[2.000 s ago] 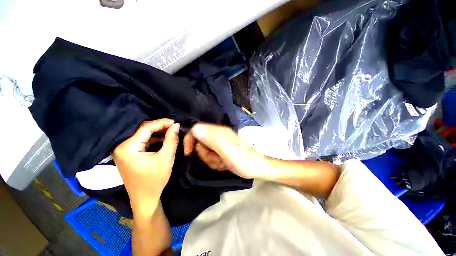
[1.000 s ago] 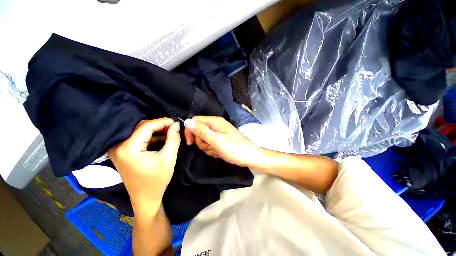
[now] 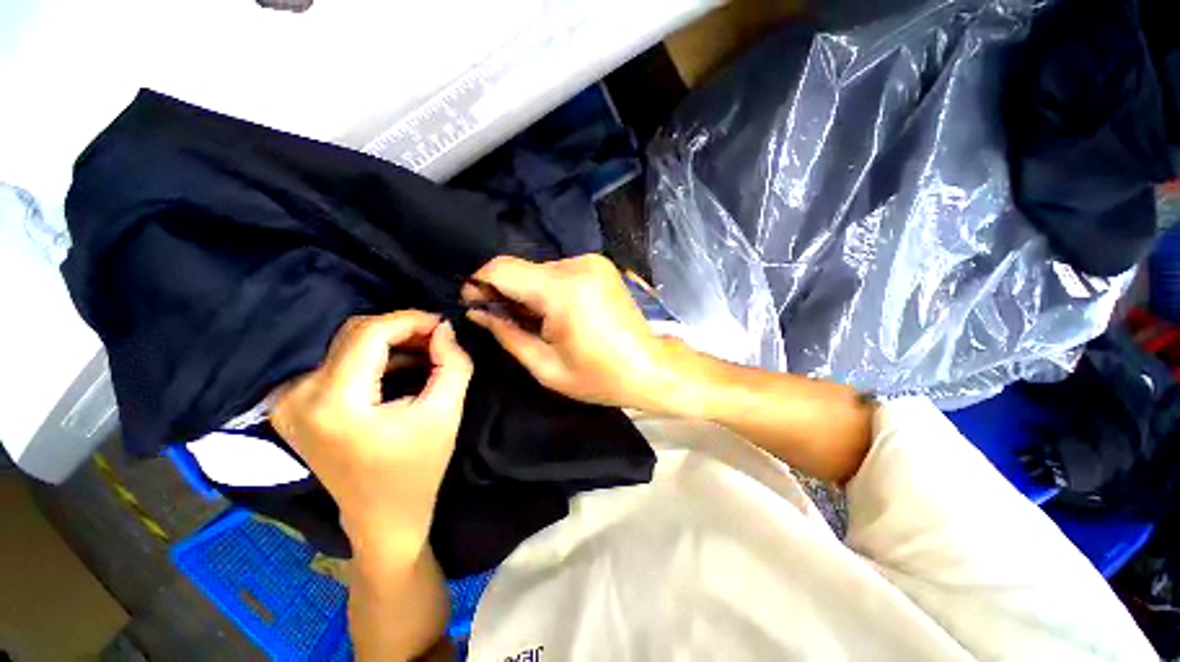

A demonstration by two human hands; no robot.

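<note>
A dark navy-black garment (image 3: 220,246) lies bunched over the table corner and my lap. My left hand (image 3: 382,407) pinches a fold of it between thumb and forefinger near the middle of the view. My right hand (image 3: 576,330) is just to the right, thumb and forefinger closed on the same dark cloth, almost touching the left fingertips. Whether a small tool or thread is between the right fingertips cannot be told. A rounded white piece (image 3: 249,458) shows against the cloth below my left hand.
A white table (image 3: 324,65) with a printed ruler edge is ahead. A large clear plastic bag (image 3: 867,220) of dark goods is at the right, with black cloth (image 3: 1081,142) on it. A blue mesh crate (image 3: 252,582) is below left. Fine thread (image 3: 32,226) lies at the left table edge.
My right hand has changed its pinch, its fingers now angled onto the cloth. The light fine line seen between the fingertips one second ago no longer shows. My left hand stays nearly in place.
</note>
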